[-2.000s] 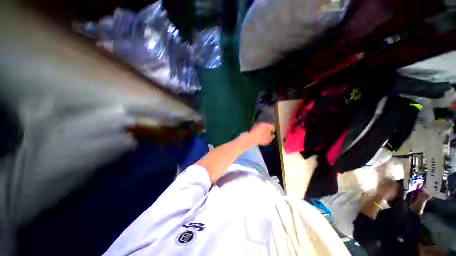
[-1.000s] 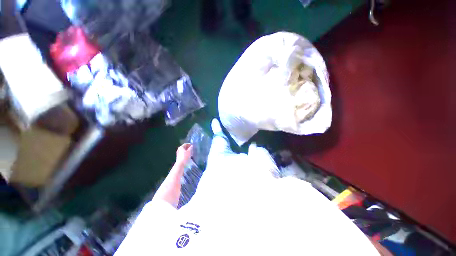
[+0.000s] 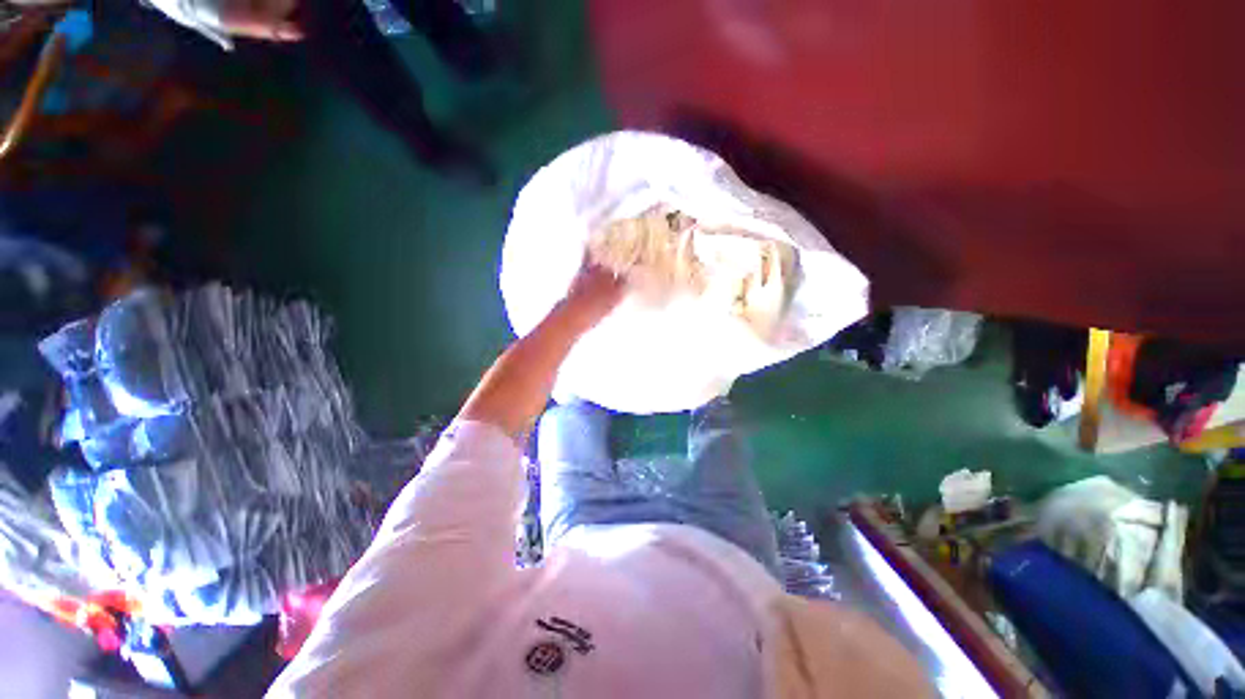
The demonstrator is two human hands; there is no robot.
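A big white woven sack (image 3: 553, 260) stands open-topped on the green floor in front of my legs. Cream cloth pieces (image 3: 758, 280) lie inside it. My left hand (image 3: 601, 280) reaches over the near left part of the rim and is at the cream cloth inside. Its fingers are blurred and partly hidden, so its grip is unclear. More cream cloth (image 3: 840, 655) shows against the right side of my white shirt at the bottom edge. My right hand is out of view.
A red surface (image 3: 956, 150) is beyond the sack. Bagged garments (image 3: 205, 437) are stacked at left. A person's dark legs (image 3: 396, 103) stand at upper left. A brown edge (image 3: 942, 601), a dark blue roll (image 3: 1079, 621) and pale cloths (image 3: 1113, 533) are at lower right.
The view has turned and moved. My left hand has gone from beside my body to inside the sack's opening. The bagged stacks now show at left, and cream cloth shows again at my right side.
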